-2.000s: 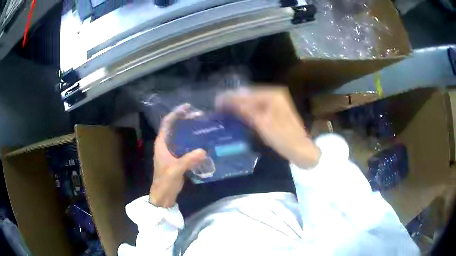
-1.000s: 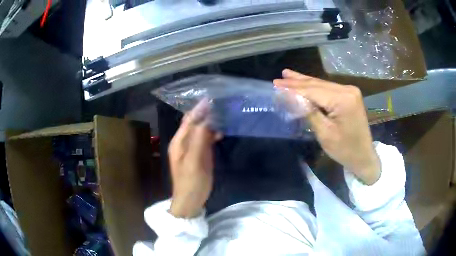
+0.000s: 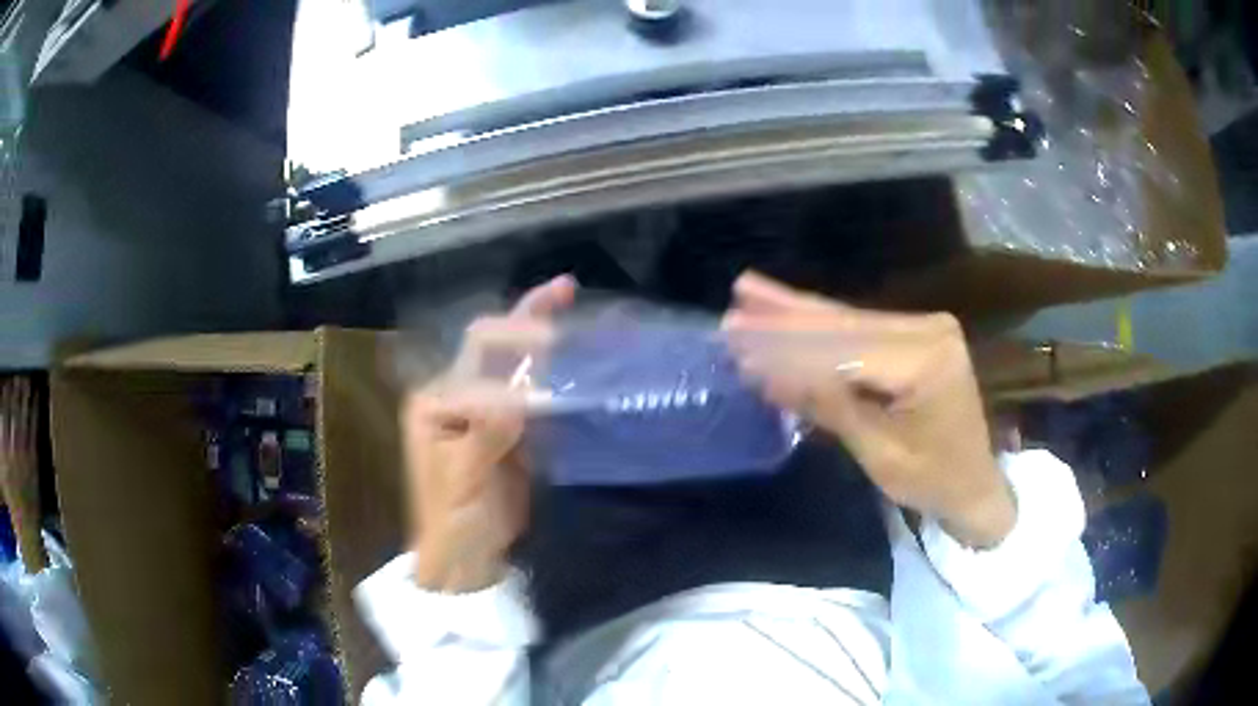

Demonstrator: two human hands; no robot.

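Observation:
A dark blue watch box [image 3: 655,414] with blurred upside-down lettering hangs in the air above my dark-clothed lap. A clear film bag [image 3: 593,328] lies around it and stands out loosely past its upper edge. My left hand [image 3: 476,428] grips the film at the box's left end. My right hand [image 3: 869,393] pinches the film at the upper right corner. Both hands are somewhat blurred. The sealing bars [image 3: 662,159] of the heat sealer [image 3: 745,48] lie ahead of the box, apart from it.
The left carton [image 3: 338,483] holds dark blue boxes. The right carton [image 3: 1200,483] holds a few boxes. A film carton [image 3: 1104,276] with crumpled clear plastic stands beyond the sealer's right end. Another person's hand [image 3: 20,448] shows at the far left edge.
The box has come into the film bag, its lettered side now tilted towards me. Both hands have moved to the box's upper corners. The view has shifted, and another person's hand has appeared at left.

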